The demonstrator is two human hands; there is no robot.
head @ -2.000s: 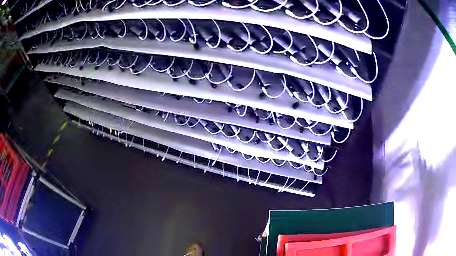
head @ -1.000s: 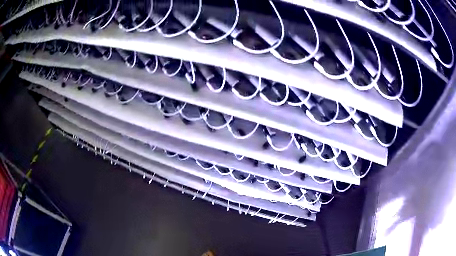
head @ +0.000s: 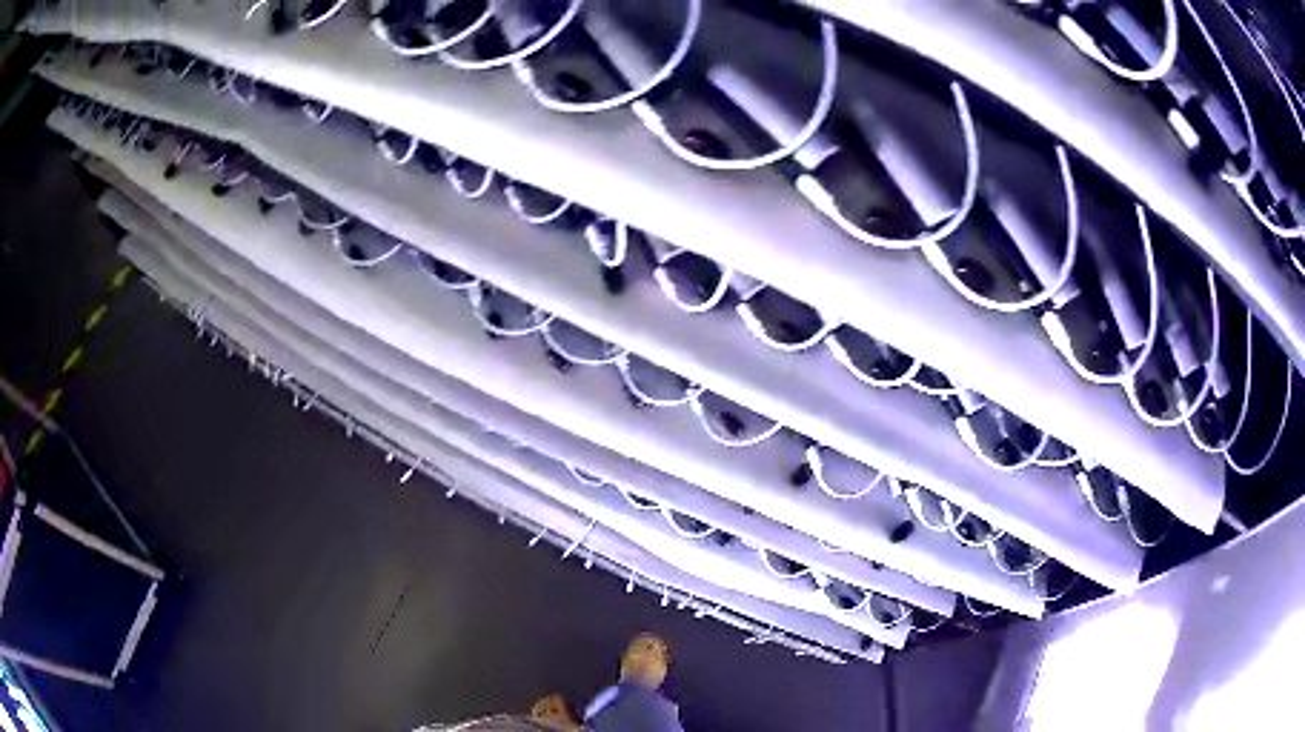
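The tall test rack fills most of the head view, with many sloped shelves stacked one below another. Pale shelf lining [head: 916, 358] runs along each shelf. Slim dark and grey bar-shaped devices [head: 905, 155] lie on the shelves. A thin white charging cable [head: 1066, 236] loops to each device from its plug end. Small round black bits, such as this black cap [head: 902, 531], show at the shelf edges. Neither my left hand nor my right hand can be made out in view.
Dark floor [head: 286, 493] lies below the rack, with yellow-black tape [head: 72, 358] at the left. A pale-framed cart [head: 140, 629] stands at lower left. A bright white surface [head: 1145, 644] is at lower right. Tan shapes, apparently shoes [head: 647, 659], show at the bottom edge.
The view has moved closer to the rack's upper right shelves and tilted, so they look larger. The green deck and red trays at lower right have left the picture.
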